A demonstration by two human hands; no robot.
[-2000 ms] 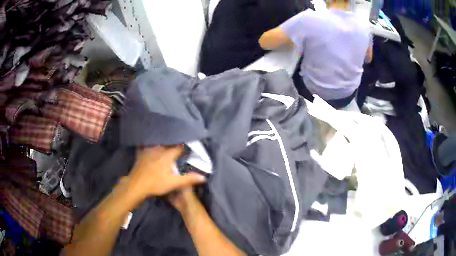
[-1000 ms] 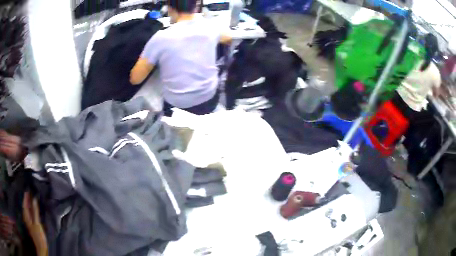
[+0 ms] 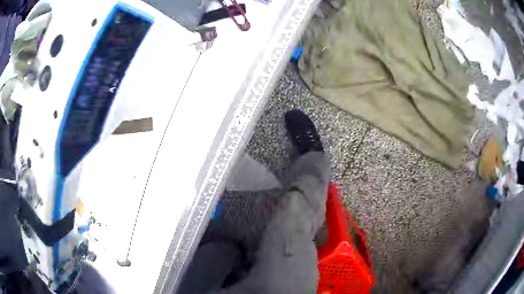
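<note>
Neither of my hands is in view. The white sewing machine (image 3: 37,138) with a blue stripe and dark round holes lies nearest on the left. The white table (image 3: 166,143) runs diagonally beside it. A small brown strip (image 3: 133,126) lies on the table. A black strap (image 3: 49,227) hangs over the machine's lower part. Part of a grey cloth (image 3: 179,10) shows at the table's top end, next to a dark red looped item (image 3: 238,16).
My grey-trousered leg (image 3: 293,218) and dark shoe (image 3: 303,132) are beside the table. A red plastic stool (image 3: 345,261) stands by the leg. An olive sack (image 3: 390,74) lies on the speckled floor (image 3: 396,195). White scraps (image 3: 488,51) lie at the right.
The view has swung from the grey garment heap, where both hands were, down to the machine, table and floor. The heap, the hands and the other people have left the view.
</note>
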